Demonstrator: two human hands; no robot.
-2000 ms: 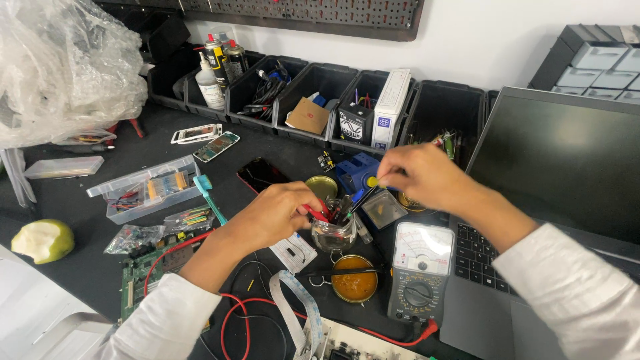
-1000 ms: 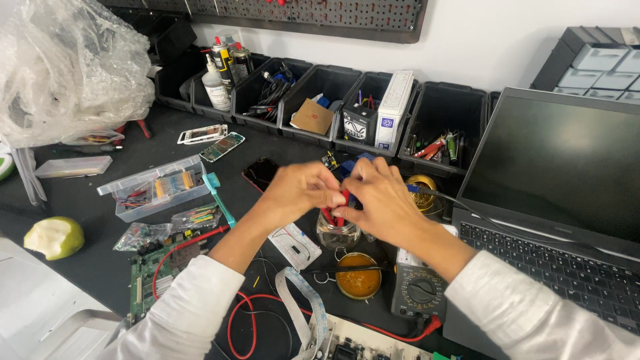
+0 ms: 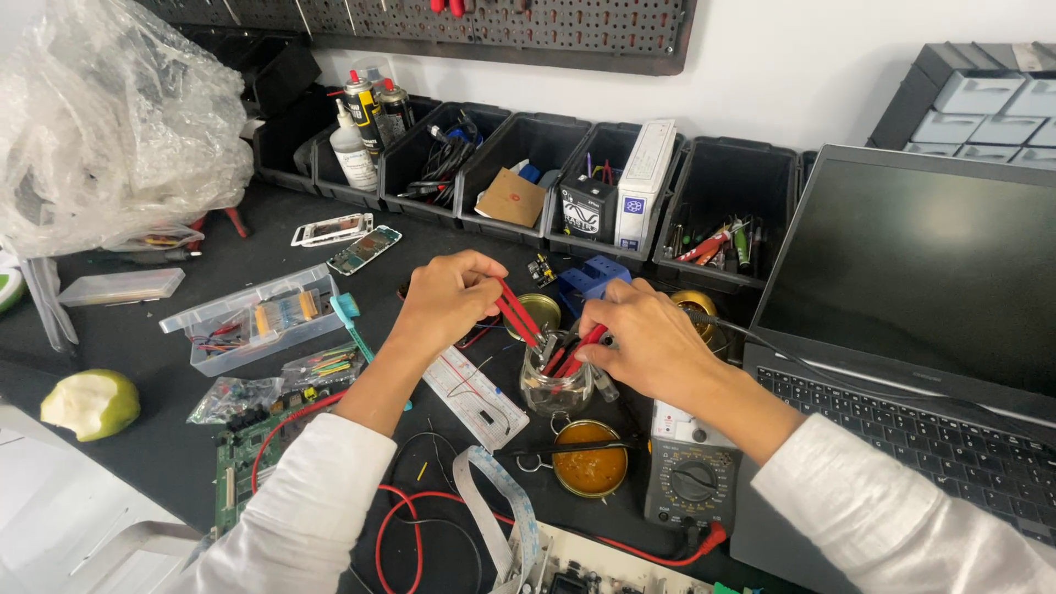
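Note:
My left hand (image 3: 452, 301) grips the handle of a red-handled tool (image 3: 518, 312), probably pliers or cutters, whose metal head points down at the mouth of a glass jar (image 3: 558, 391). Over the jar's right side, my right hand (image 3: 648, 334) has its fingers on red handles (image 3: 584, 350) of a tool standing in the jar. More tools stand in the jar, partly hidden. Behind the jar lie a round metal lid (image 3: 532, 318) and a blue holder (image 3: 592, 279). A white breadboard (image 3: 474, 398) lies to its left, and a tin of amber rosin (image 3: 589, 459) in front.
An analog multimeter (image 3: 693, 483) and an open laptop (image 3: 899, 272) are at right. Black bins (image 3: 528, 148) line the back. At left are a clear parts box (image 3: 264, 323), a green circuit board (image 3: 235, 466), a bitten apple (image 3: 91, 404) and a plastic bag (image 3: 115, 124). Red leads cross the front.
My hands, close together over the jar one second ago, are now apart. The left has moved left with a red-handled tool. Red tools now show in the right-hand bin, unlike two seconds ago.

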